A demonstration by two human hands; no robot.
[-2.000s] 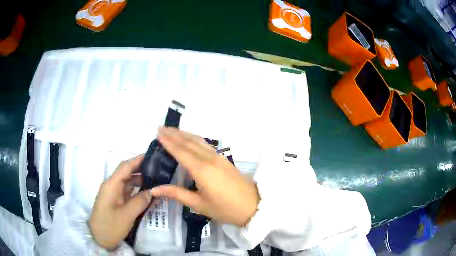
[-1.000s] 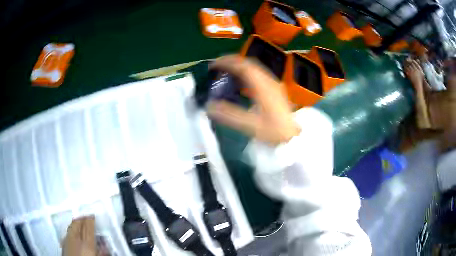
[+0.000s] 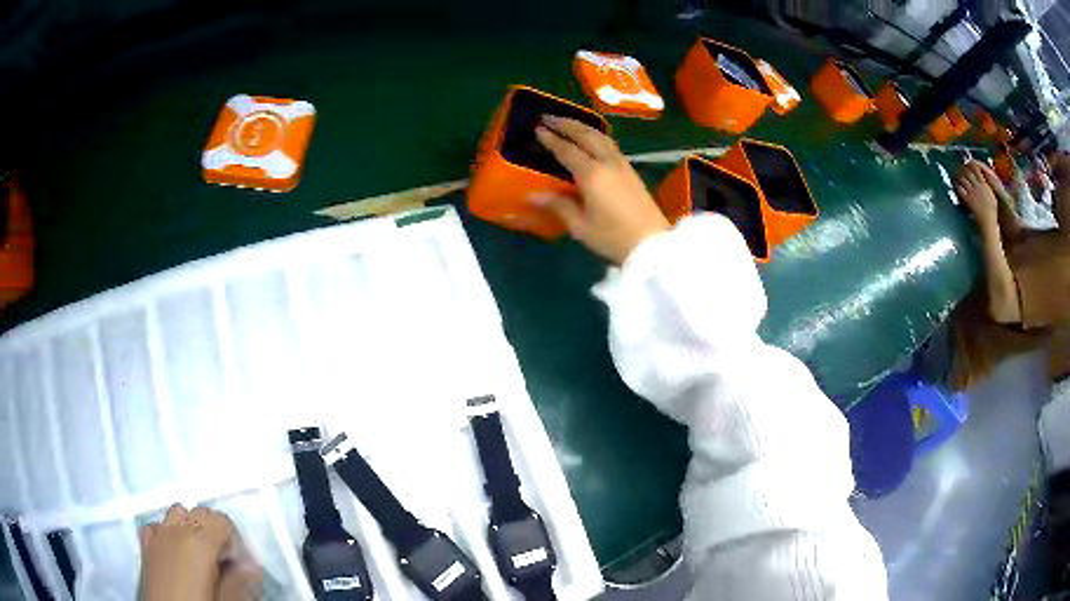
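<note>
My right hand point(image 3: 604, 194) is at an open orange box point(image 3: 507, 214), its fingers over the dark inside and its thumb against the outer wall. What lies under the fingers is hidden. My left hand point(image 3: 194, 552) is low over the white tray point(image 3: 293, 317), cut off by the bottom edge, its fingers curled; whether it holds anything is hidden. Black watches point(image 3: 338, 564) with pale labels on their faces lie in the tray's lower right part.
More open orange boxes point(image 3: 727, 211) stand to the right. Orange-and-white lids point(image 3: 258, 142) lie on the green bench point(image 3: 399, 106) beyond the tray. Another person's hands and arms point(image 3: 991, 235) are at the far right. A blue stool-like object point(image 3: 886, 434) is below the bench edge.
The view has swung right. My hands have parted from the black watch they held together. My right hand has moved out to the orange box, which now stands apart, left of the others.
</note>
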